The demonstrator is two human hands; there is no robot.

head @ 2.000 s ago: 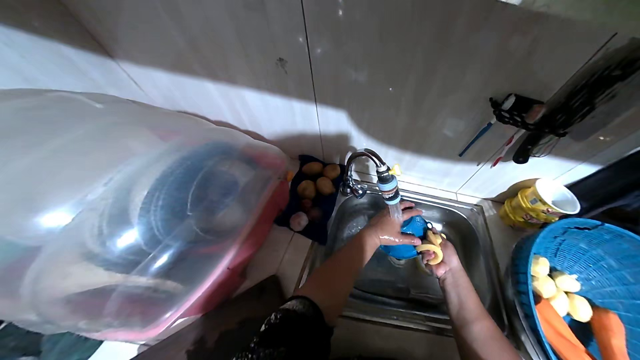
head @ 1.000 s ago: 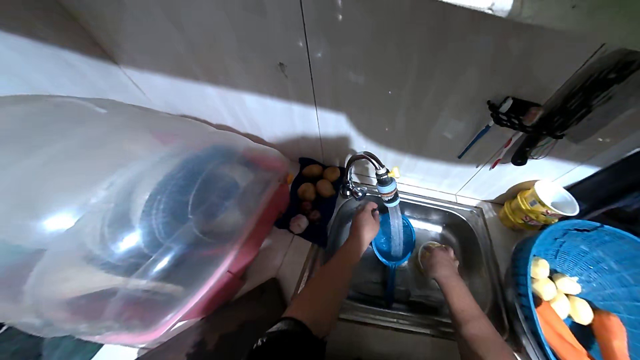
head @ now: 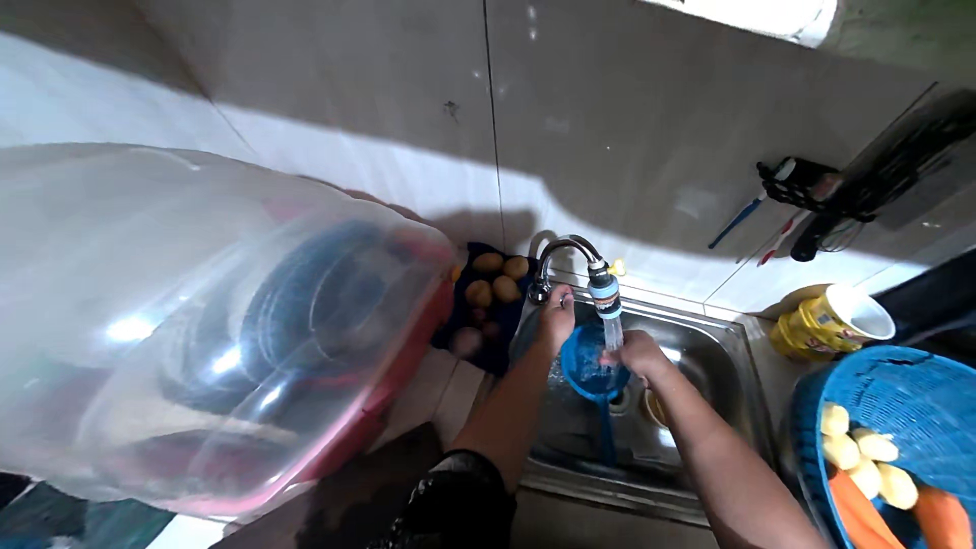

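Water runs from a chrome faucet [head: 568, 245] through a blue-and-white filter nozzle [head: 605, 296] over a steel sink [head: 709, 358]. My left hand [head: 559, 309] is beside the base of the faucet, near its handle; whether it grips anything is not clear. My right hand [head: 637, 357] reaches into the stream, above a blue plastic dipper [head: 583, 366] in the sink, its handle pointing toward me. The fingers of that hand are partly hidden by water, so its hold cannot be told. A yellowish round object [head: 654, 408] lies in the sink, partly behind my right forearm.
Potatoes [head: 488, 263] lie on a dark cloth left of the sink, beside a plastic-covered red rack [head: 435, 320]. On the right are a yellow tub [head: 808, 324] and a blue basket [head: 827, 381] with peeled potatoes [head: 865, 476] and carrots [head: 942, 515]. Utensils [head: 808, 206] hang on the wall.
The blue dipper, close to both hands at first, now stands under the faucet. My left hand has moved to the faucet's base. My right hand has left the yellowish object and moved left into the water.
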